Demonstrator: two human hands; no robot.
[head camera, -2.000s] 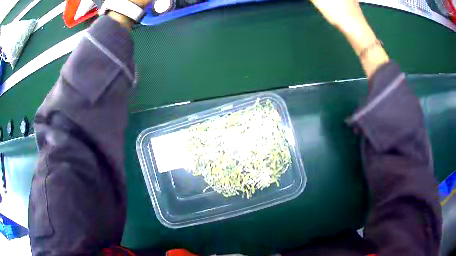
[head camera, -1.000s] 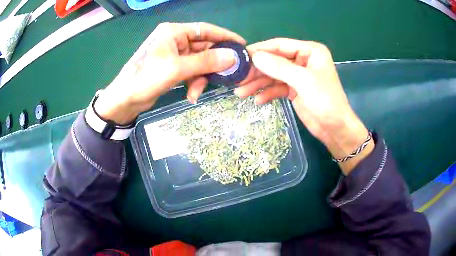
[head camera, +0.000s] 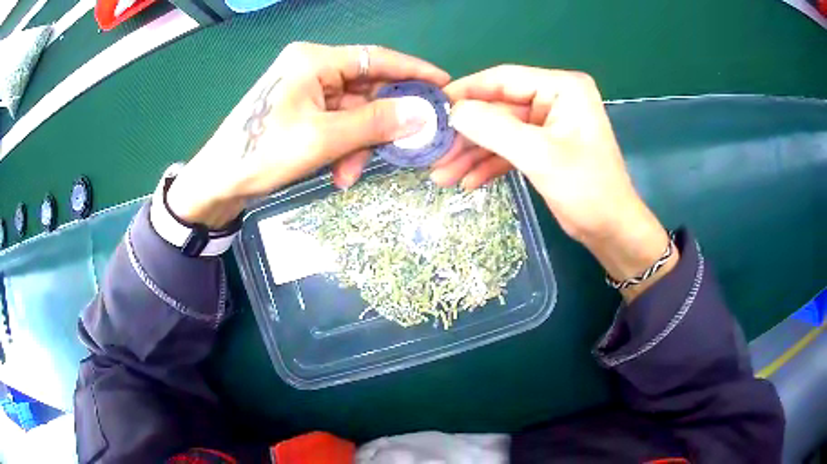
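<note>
A black wheel (head camera: 441, 145) with a pale centre is held upright above the far edge of the clear parts box (head camera: 399, 367). My left hand (head camera: 308, 127) grips it, thumb on the pale centre and fingers behind. My right hand (head camera: 553, 154) pinches at the wheel's right rim with thumb and forefinger; a tiny pale spot shows there, too small to tell if it is a pin. The box holds a loose heap of small yellow-green and silver pins (head camera: 426, 263) and a white paper slip (head camera: 288, 249) at its left end.
Several black wheels (head camera: 81, 197) stand in a row on the belt edge at far left. A pale bag (head camera: 24, 65) and a red bin (head camera: 118, 11) are at the upper left. A blue tray (head camera: 252, 4) is cut off at the top. The green belt (head camera: 653, 54) runs beyond the box.
Both hands have come back from the far side to above the box, with a wheel held. Over the last second the wheel has turned slightly, its face more towards me.
</note>
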